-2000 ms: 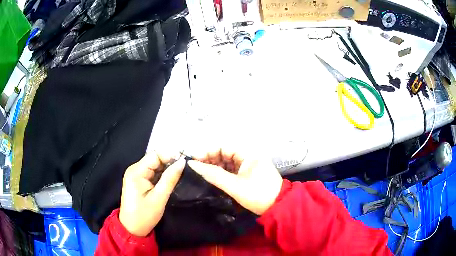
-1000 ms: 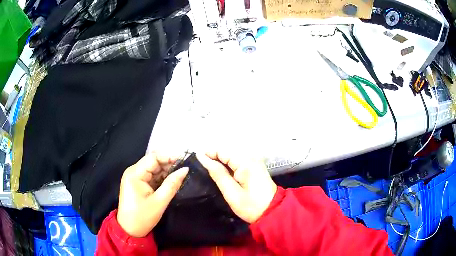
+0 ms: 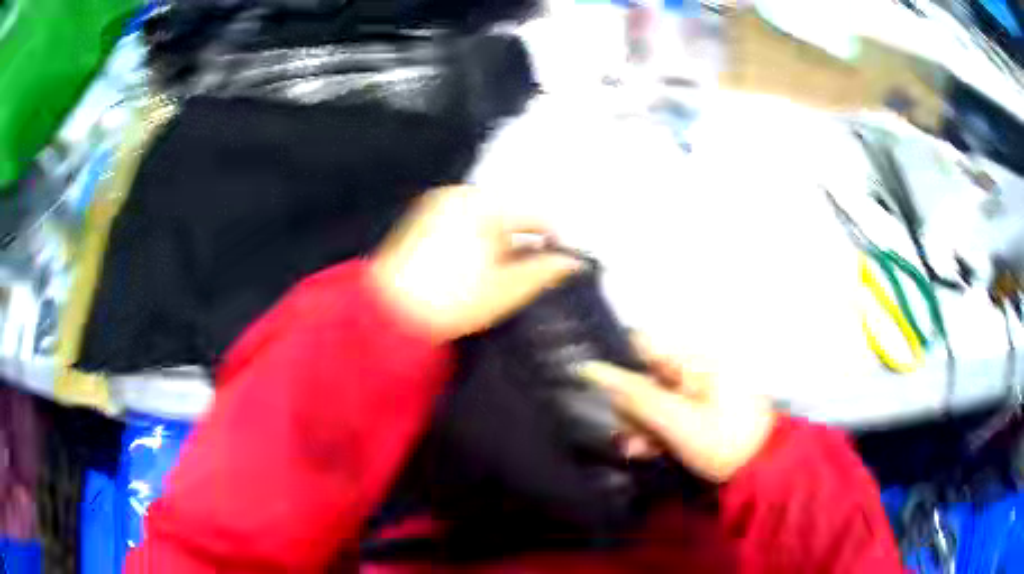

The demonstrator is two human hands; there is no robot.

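Note:
The frame is blurred. Plain black fabric (image 3: 528, 415) lies over the table's front edge and is held between both hands. My left hand (image 3: 472, 264) is shut on its upper edge, with thumb and fingers pinching near the corner. My right hand (image 3: 691, 409) grips the same fabric lower down at its right side. A wide black panel (image 3: 281, 202) lies flat on the left of the table, partly hidden by the left sleeve. The fabric's edge detail cannot be made out.
Scissors with yellow and green handles (image 3: 895, 308) lie on the white table (image 3: 741, 247) at right. Dark cords lie behind them. Plaid fabric (image 3: 337, 67) is heaped at the back left. The machine's metal parts and brown cardboard (image 3: 792, 62) are at the back. A green item (image 3: 56, 79) is upper left.
My left hand has moved up and right with the fabric's edge. My right hand has moved right and slightly down, apart from the left. The whole view has shifted and blurred.

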